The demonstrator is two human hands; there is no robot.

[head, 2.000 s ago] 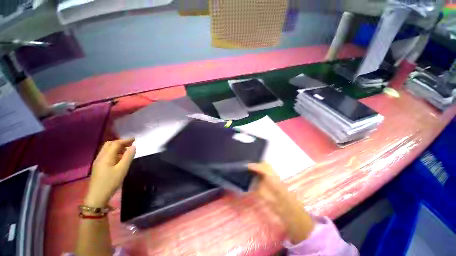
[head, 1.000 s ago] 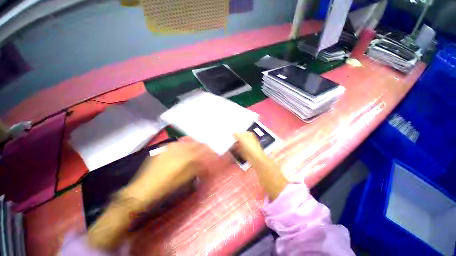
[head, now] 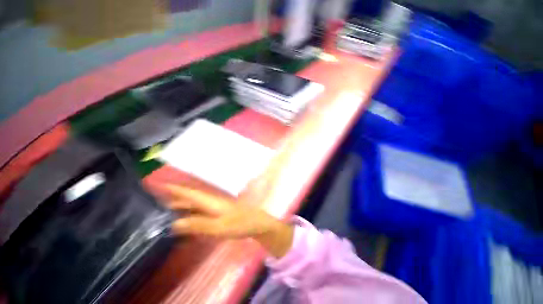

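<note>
The picture is blurred. A large black panel (head: 71,237) with a small white label (head: 84,186) and shiny glare lies or is held at the lower left. My right hand (head: 208,215) reaches from the right with fingers spread at the panel's right edge; whether it grips the panel is unclear. My left hand is not visible. A white sheet (head: 215,155) lies on the pink bench just beyond my right hand. A pile of black panels with pale edges (head: 275,89) stands further back.
A small dark panel (head: 175,95) and grey sheets lie on the green mat. A farther pile (head: 362,40) stands at the bench's far end. Blue bins (head: 417,255) stand right of the bench edge (head: 321,181), one with a pale inside. A yellow chart (head: 101,22) hangs behind.
The view has swung right. The white sheet that was lifted now lies flat on the bench. My right hand has moved to the black panel's edge; my left hand has left the picture.
</note>
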